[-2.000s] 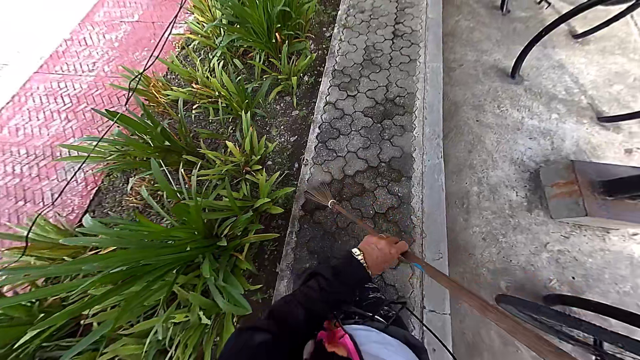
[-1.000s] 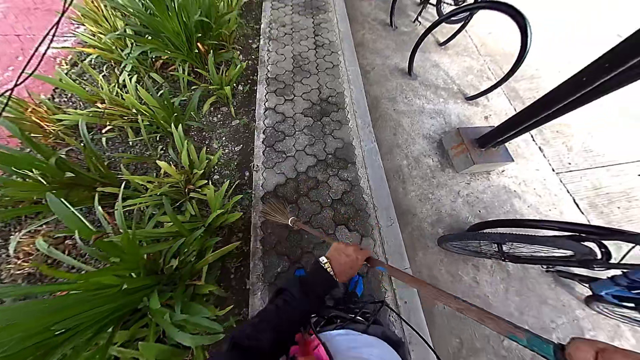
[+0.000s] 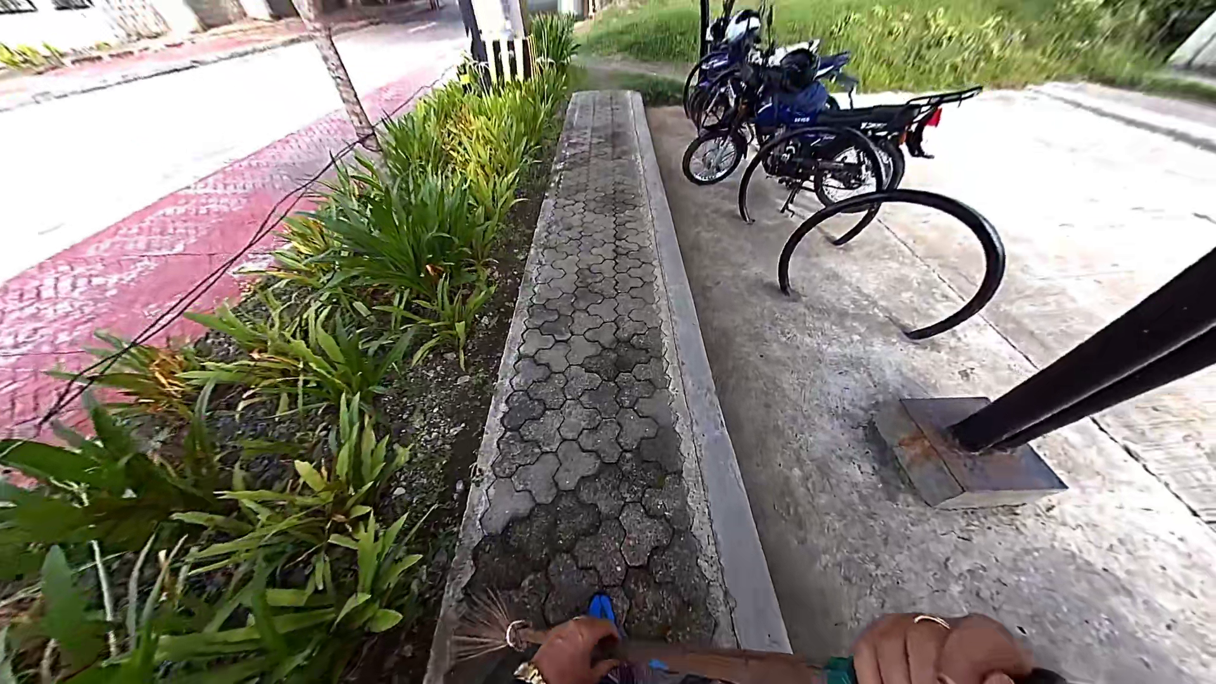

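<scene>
A stick broom [image 3: 489,629] with a long wooden handle lies across the bottom of the view, its bristles fanned over the left edge of the paved path [image 3: 589,380]. My left hand [image 3: 573,650], with a gold-coloured band at the wrist, is closed round the handle close to the bristles. Farther along the handle, by a green wrapped part, my right hand [image 3: 936,651] grips it and wears a ring. The tip of a blue shoe [image 3: 601,608] shows on the pavers just beyond my left hand.
Leafy plants [image 3: 380,237] line the path's left side, with hanging wires [image 3: 237,256] over them. On the right are a concrete curb [image 3: 708,427], black metal hoops [image 3: 993,247], a black post on a concrete base [image 3: 978,456], and parked motorcycles [image 3: 817,123] farther ahead.
The view has tilted up along the path. My right hand, absent from the oldest frame and at the edge one second ago, now shows more fully on the handle.
</scene>
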